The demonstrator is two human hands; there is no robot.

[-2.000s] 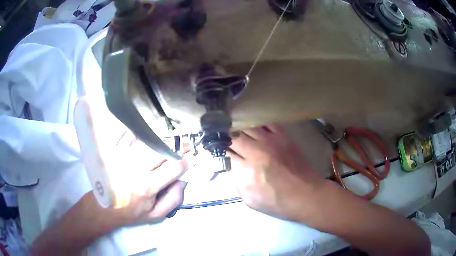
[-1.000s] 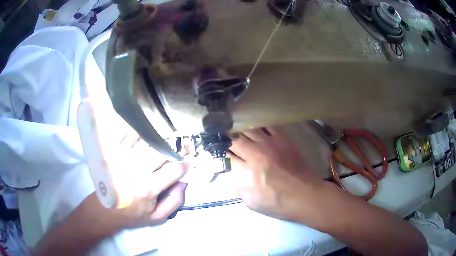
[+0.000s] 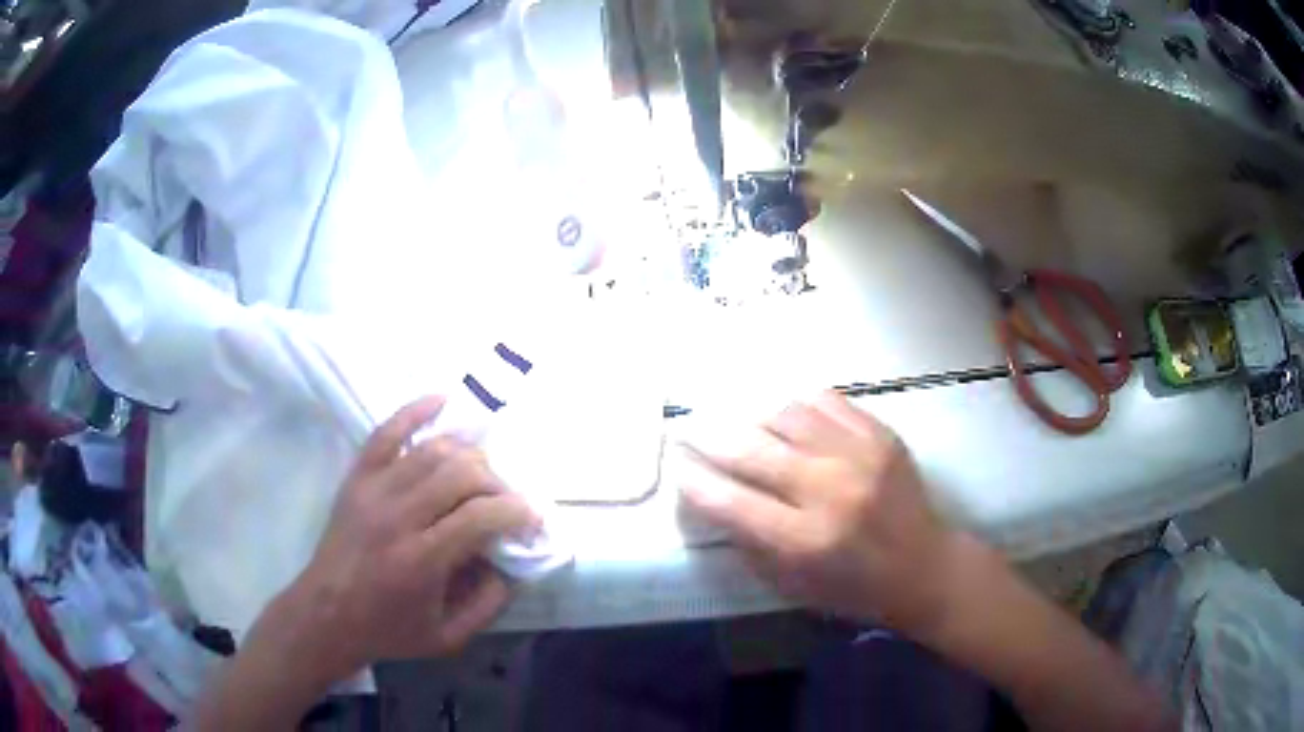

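The white garment piece (image 3: pixel 272 157) lies bunched at the left and spreads to the table front, washed out by the lamp glare. A small white part with two short dark bars (image 3: pixel 496 376) and a rounded edge lies in front of the sewing machine's needle area (image 3: pixel 729 258). My left hand (image 3: pixel 429 529) pinches a rolled bit of white cloth at the front edge. My right hand (image 3: pixel 815 493) lies with bent fingers at the right of the small part; what is under its fingertips is hard to tell in the glare.
Orange-handled scissors (image 3: pixel 1065 343) lie right of the needle, blades pointing back left. A green-rimmed tin (image 3: pixel 1191 343) sits further right. The beige machine arm (image 3: pixel 1001 129) spans the back right. A ruler scale (image 3: pixel 744 589) runs along the front edge. A pale bag (image 3: pixel 1244 636) is at the lower right.
The view has shifted, so the machine head sits higher. Both hands have come away from the needle area towards the front edge. The two dark bars now show.
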